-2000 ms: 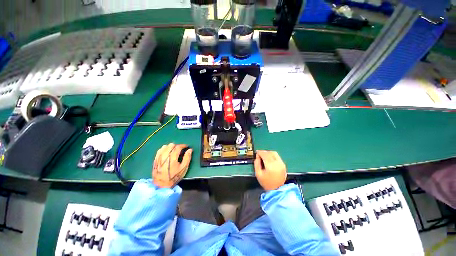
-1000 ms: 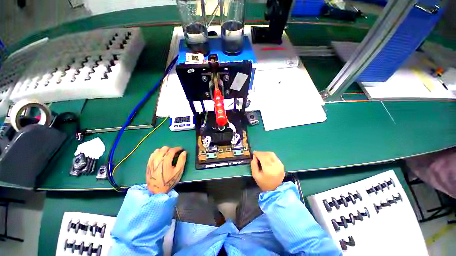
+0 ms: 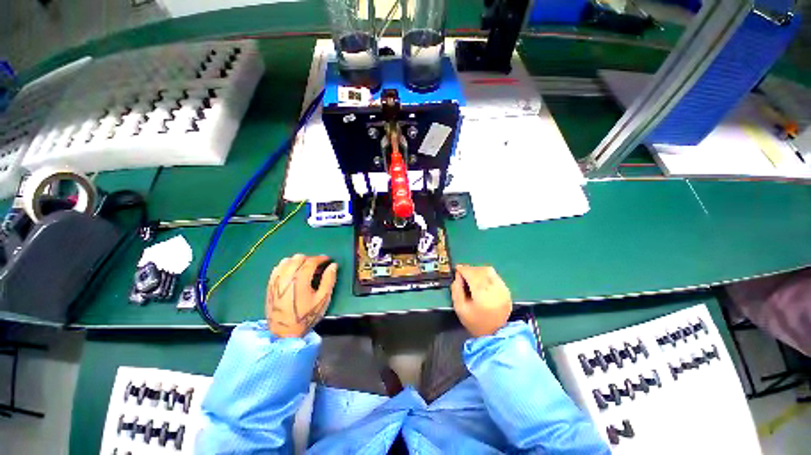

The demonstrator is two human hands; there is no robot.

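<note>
The black clamp fixture (image 3: 391, 142) stands upright at the bench edge. Its red toggle handle (image 3: 401, 185) points down over the brown-gold nest plate (image 3: 405, 265). My left hand (image 3: 298, 298) rests at the bench edge left of the plate, fingers curled; a dark patch shows between thumb and forefinger, part or shadow, I cannot tell. My right hand (image 3: 481, 300) rests closed at the plate's right front corner; no object shows in it and its palm side is hidden. Neither hand is on the handle. Small dark modules (image 3: 627, 388) lie in rows on the right foam tray (image 3: 685, 413).
Left foam tray (image 3: 200, 391) with modules, partly behind my sleeve. Thick foam tray (image 3: 133, 147) back left. Tape dispenser (image 3: 62, 258), square parts (image 3: 153, 283), blue hose (image 3: 233, 203) and white display (image 3: 329, 211) left of the fixture. Clear canisters (image 3: 422, 62) behind. Metal post (image 3: 667, 98) back right.
The camera view has shifted slightly. Both hands stay at the same places beside the fixture, and the red handle stays down. No part has visibly moved.
</note>
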